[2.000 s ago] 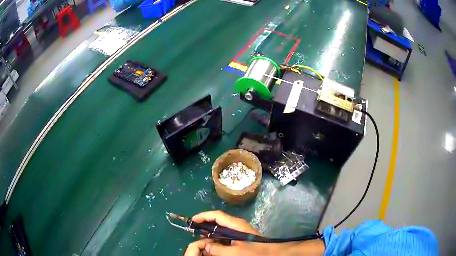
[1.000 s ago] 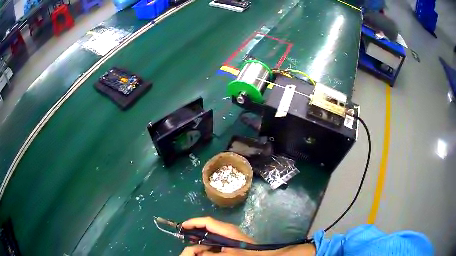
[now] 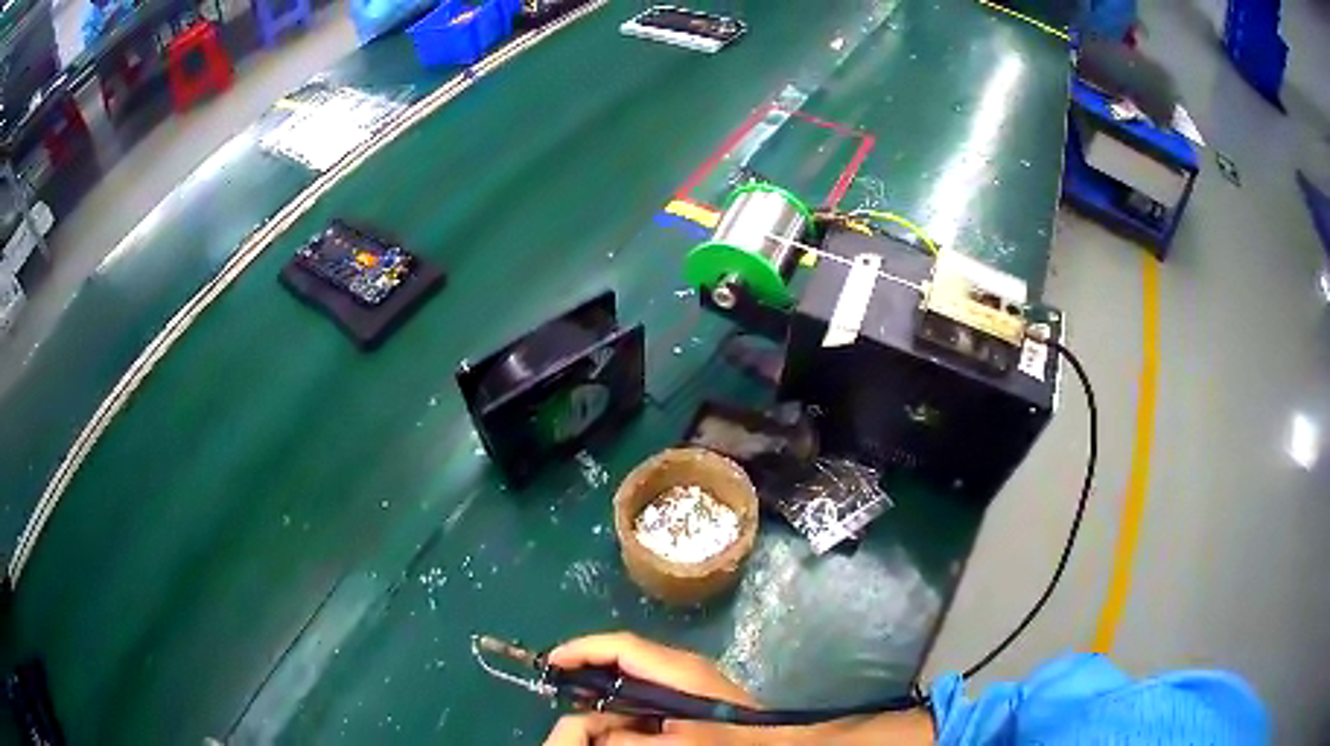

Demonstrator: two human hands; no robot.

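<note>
My right hand (image 3: 656, 678) is at the bottom centre, cut off by the lower edge. It is closed around the soldering iron (image 3: 598, 688), whose metal tip and curved guide tube point left, above the bench. The tip touches nothing that I can see. The tip-cleaning pot (image 3: 686, 528), round and brown with silvery-white scraps, stands just beyond the hand. My left hand is not in view.
A black fan (image 3: 554, 386) stands behind the pot. The black feeder box (image 3: 912, 386) with a green-flanged solder reel (image 3: 751, 248) is at the right. A phone assembly (image 3: 358, 265) lies on a dark pad at the left. Another slab (image 3: 683, 26) lies far back.
The view has shifted slightly back and forth. The phone assembly on its pad has moved a little towards me along the bench. The far slab has come further into view. The iron stays in my right hand.
</note>
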